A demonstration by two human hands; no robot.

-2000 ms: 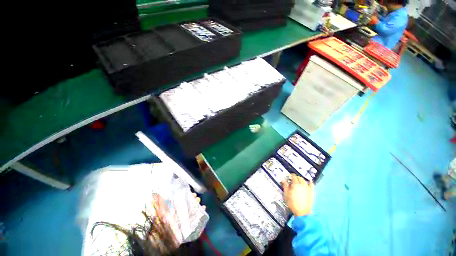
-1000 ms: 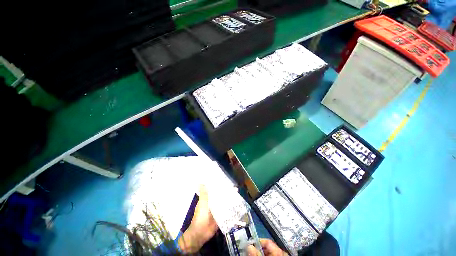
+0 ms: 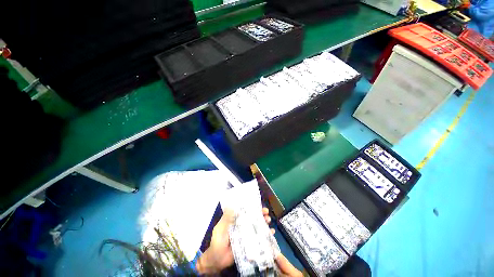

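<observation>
A circuit board in a whitish bubble bag (image 3: 250,230) is held upright near my lap, left of the foam tray. My left hand (image 3: 219,241) grips it from its left side, with fingertips showing at its right edge. My right hand (image 3: 286,266) is at its lower right end, partly cut off by the frame's bottom edge. The black foam tray (image 3: 351,190) holds two bagged boards (image 3: 327,230) at the near end, an empty middle slot, and two bare boards (image 3: 374,179) at the far end.
A white bag heap (image 3: 176,205) lies at my left, beside a white strip (image 3: 214,158). A black stack topped with bagged boards (image 3: 287,89) stands ahead. Behind it are the green bench (image 3: 127,121) and a black tray stack (image 3: 233,59). A grey bin (image 3: 406,92) carries an orange tray (image 3: 441,48).
The middle board has left the tray. It was partly in the bag a second ago; now the bag covers it. Both hands have come together around it.
</observation>
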